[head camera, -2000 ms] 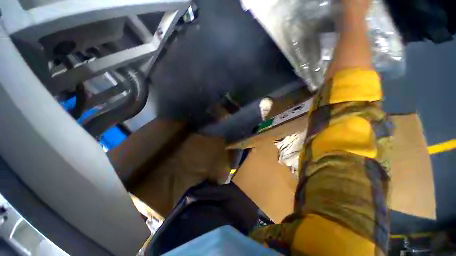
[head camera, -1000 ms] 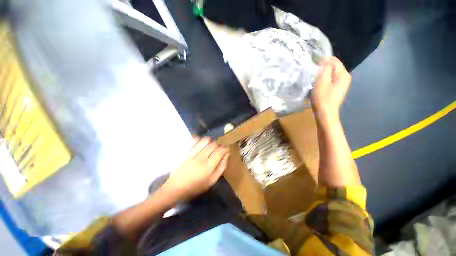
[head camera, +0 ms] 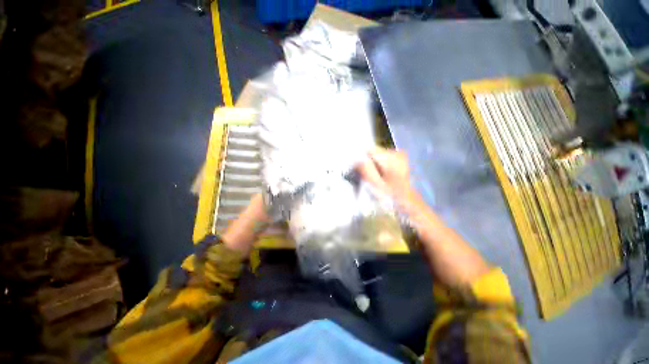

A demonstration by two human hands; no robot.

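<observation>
A shiny, crinkled clear poly bag (head camera: 320, 121) with whitish contents lies over the yellow slotted template (head camera: 208, 178) in front of me and hides its middle. Several grey slots show at the template's left side. My right hand (head camera: 384, 170) is on the bag's right side, fingers curled on the plastic. My left hand (head camera: 250, 219) is at the bag's lower left; its fingers are hidden behind the bag, so its grip cannot be told.
A second yellow template (head camera: 523, 206) with pale strips in its slots lies on the grey metal table (head camera: 427, 92) at right, beside machine parts. Brown fabric (head camera: 78, 291) is piled at left. Yellow lines mark the dark floor.
The view has turned from the open carton to the yellow template. The bag, earlier at my right hand beyond the carton, is now over the template with both hands at it.
</observation>
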